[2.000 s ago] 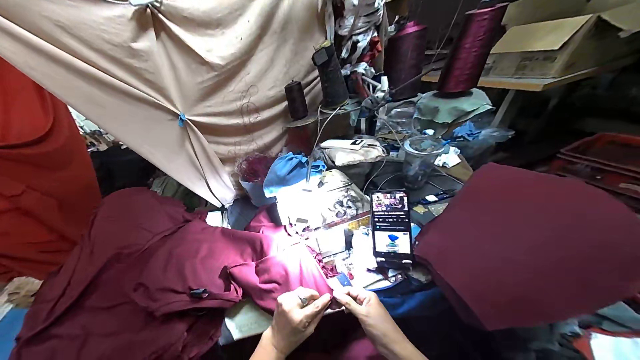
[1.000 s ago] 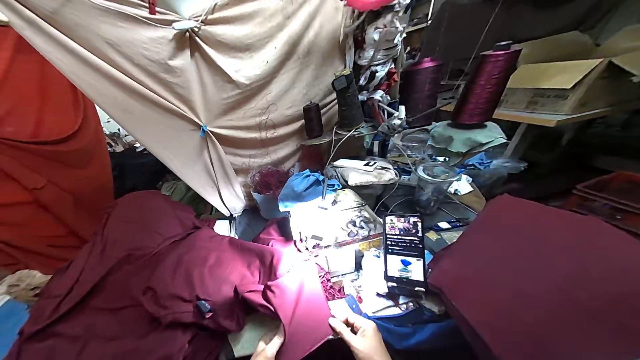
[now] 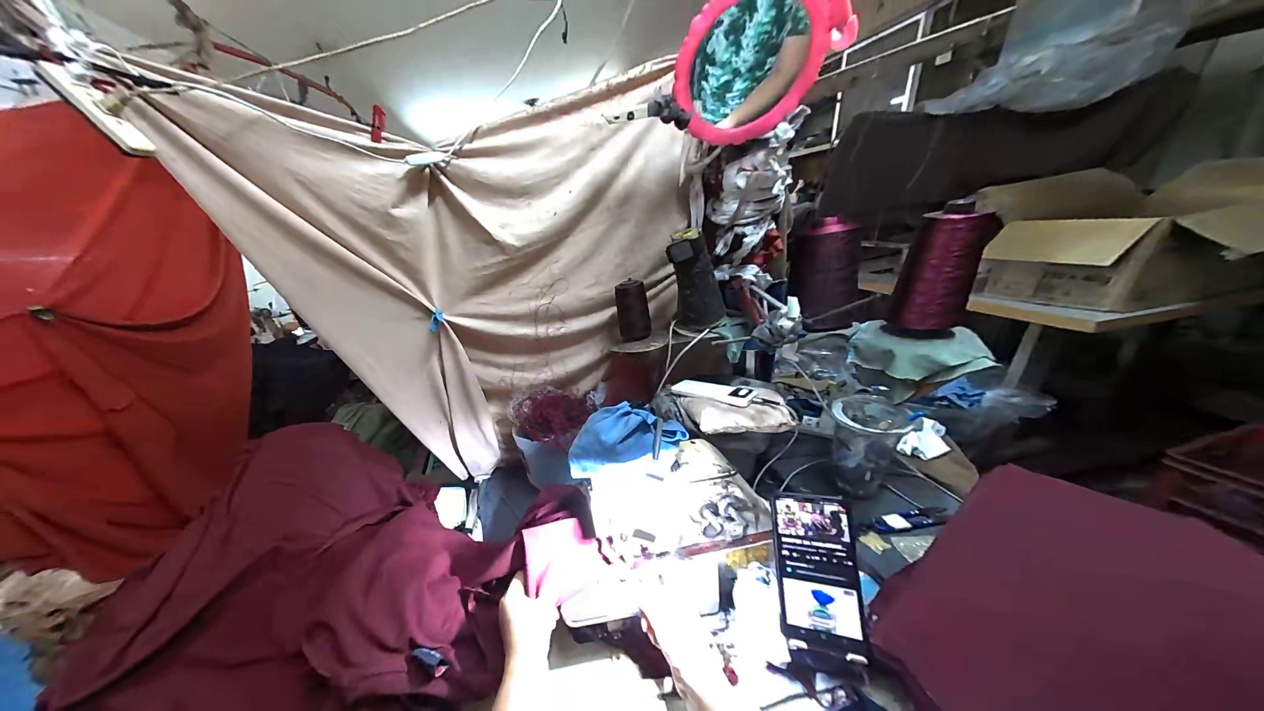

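Maroon fabric [image 3: 336, 583] spreads over the left and runs into a brightly lit work area, where a sewing machine [image 3: 681, 494] seems to stand, washed out by glare. At the fabric's lit edge, my left hand [image 3: 528, 627] grips the cloth. My right hand [image 3: 676, 642] is further right, near the small parts under the light; overexposure hides its fingers and whether it holds anything. A smartphone [image 3: 820, 583] with a lit screen stands upright just right of it. Blue cloth [image 3: 622, 439] lies on top of the machine-like body.
Folded maroon fabric [image 3: 1076, 602] fills the right. Behind are thread cones [image 3: 943, 267], a clear plastic container [image 3: 864, 444], and an open cardboard box [image 3: 1096, 242] on a wooden table. A beige cloth [image 3: 553, 227] hangs across the back, with a pink-framed mirror [image 3: 755, 69] above.
The view has tilted up, bringing the mirror into sight. My hands, close together at the fabric two seconds ago, are now apart, with the left on the cloth's lit edge.
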